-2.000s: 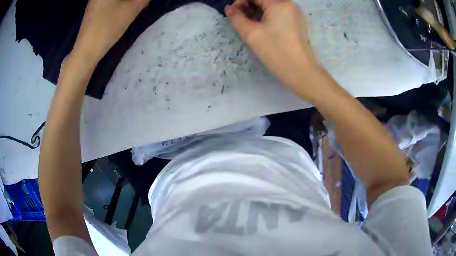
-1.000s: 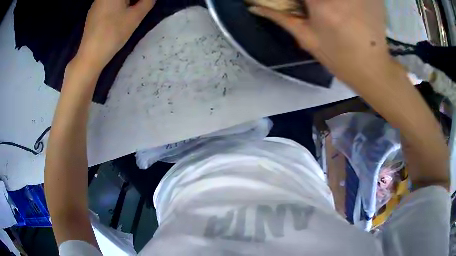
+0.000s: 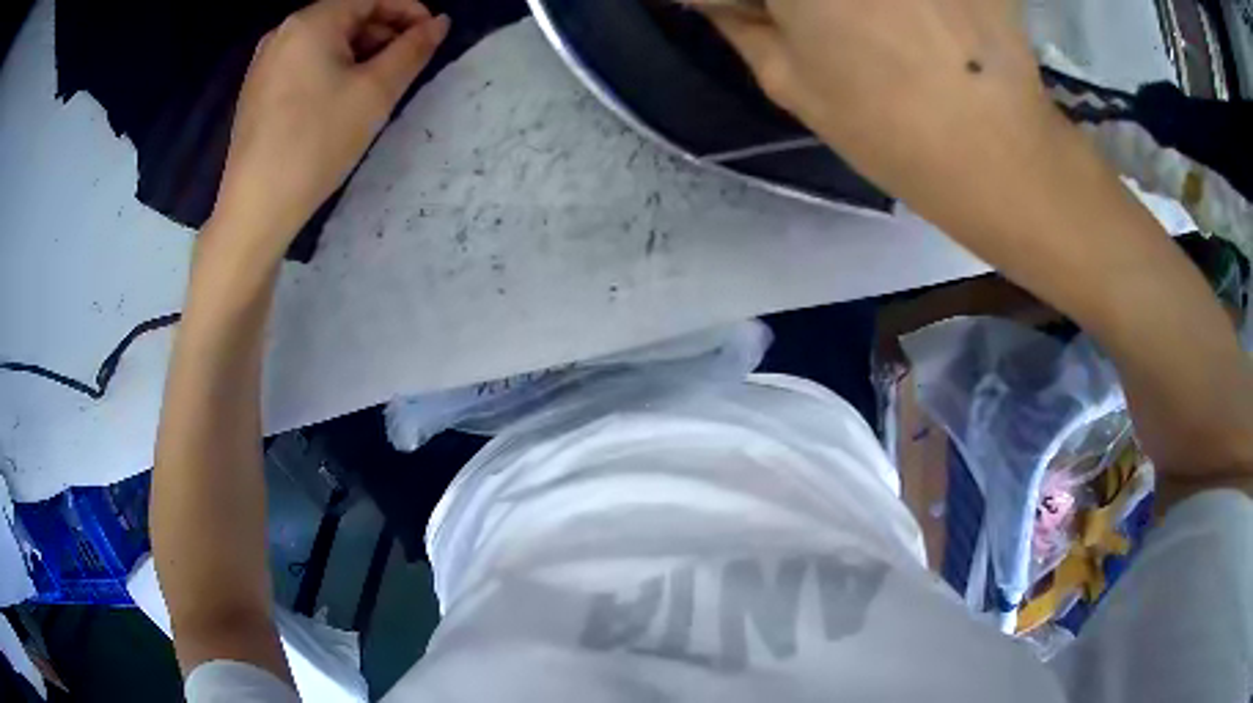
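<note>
The iron [image 3: 673, 103], dark with a silvery rim, lies at the top centre, cut off by the upper edge. My right hand [image 3: 879, 55] is closed over its handle, which is mostly hidden. A black cut fabric piece [image 3: 172, 117] lies at the top left, its curved edge running up to the iron. My left hand [image 3: 330, 83] is over this fabric, thumb and fingers pinched near the curved edge. A thin dark tape [image 3: 96, 390] lies left on the white table and passes behind my left forearm. What is between the left fingertips is hard to see.
The white, dark-specked table cover [image 3: 509, 261] ends just before my body. A dark cord [image 3: 1195, 127] runs right from the iron. Below right are a clear plastic bag [image 3: 1010, 398] and a cardboard box [image 3: 921, 467]; a blue crate [image 3: 83, 543] is below left.
My right hand has taken hold of the iron and brought it from the right onto the fabric edge. My left hand has shifted slightly right, and the tape's small loop has opened into a V.
</note>
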